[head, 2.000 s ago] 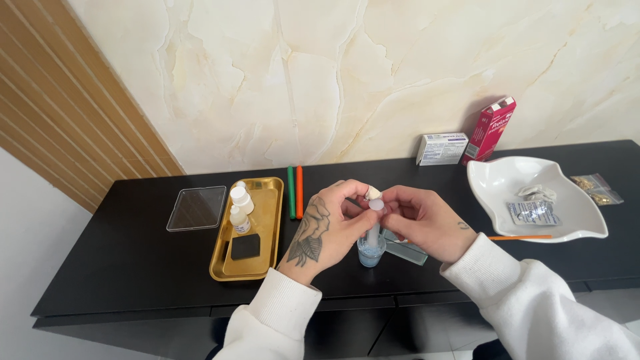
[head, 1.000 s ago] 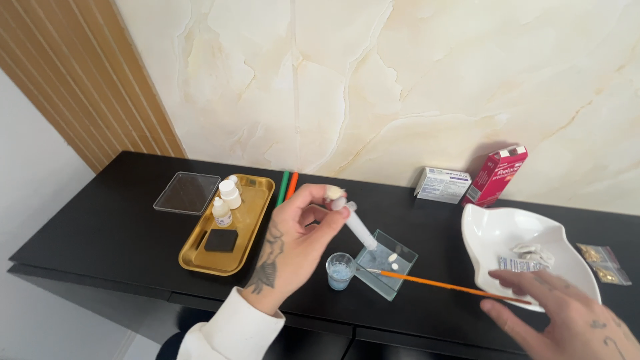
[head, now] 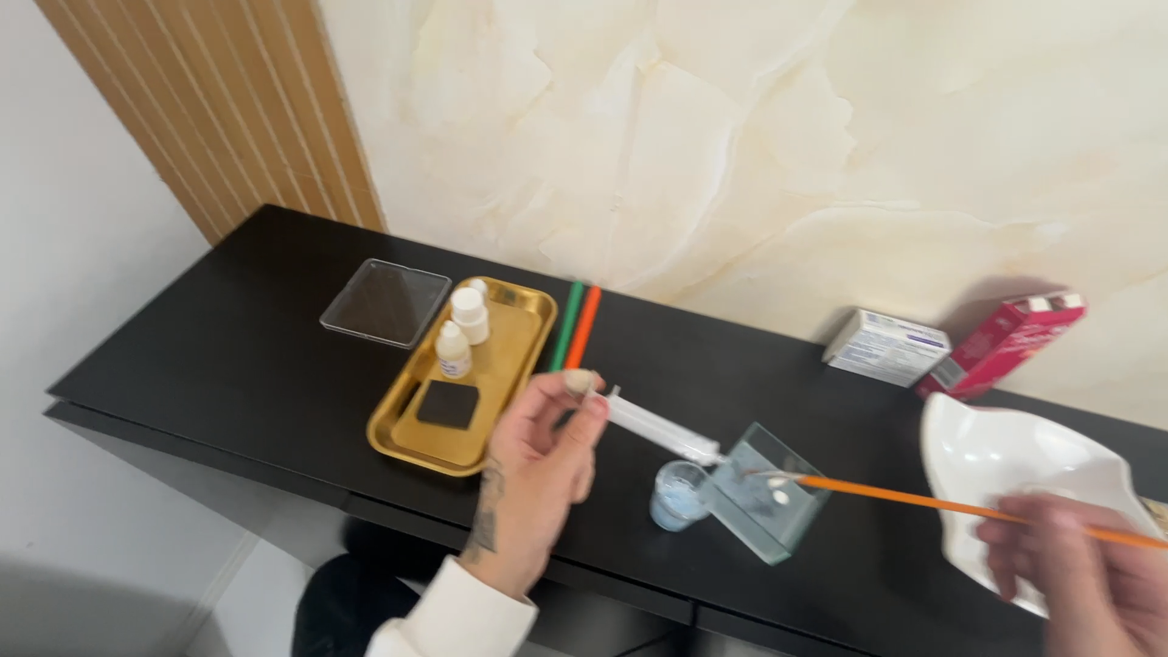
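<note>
My left hand point(head: 547, 456) grips a clear plastic syringe point(head: 662, 429) by its flange end, with a pale rounded piece point(head: 580, 381) at the fingertips. The syringe's tip points down to the right, near a glass slab point(head: 771, 506) that carries small white dabs point(head: 780, 497). Beside the slab's left edge stands a small clear cup point(head: 679, 495) with bluish contents. In my right hand point(head: 1077, 566), at the lower right, is a thin orange-handled brush point(head: 903, 495); its tip end lies over the slab. Blur hides whether tip and slab touch.
A gold tray point(head: 506, 429) holds white bottles point(head: 453, 350) and a black square point(head: 448, 404). Left of it lies a clear lid point(head: 388, 303); right of it are green point(head: 567, 324) and orange sticks point(head: 584, 326). White point(head: 887, 348) and red boxes point(head: 1004, 342) stand behind a white dish point(head: 976, 438).
My hands were together at the syringe two seconds ago, then moved apart. My right hand has since taken hold of the orange brush. The syringe, held in my left hand, is now tilted nearer to level.
</note>
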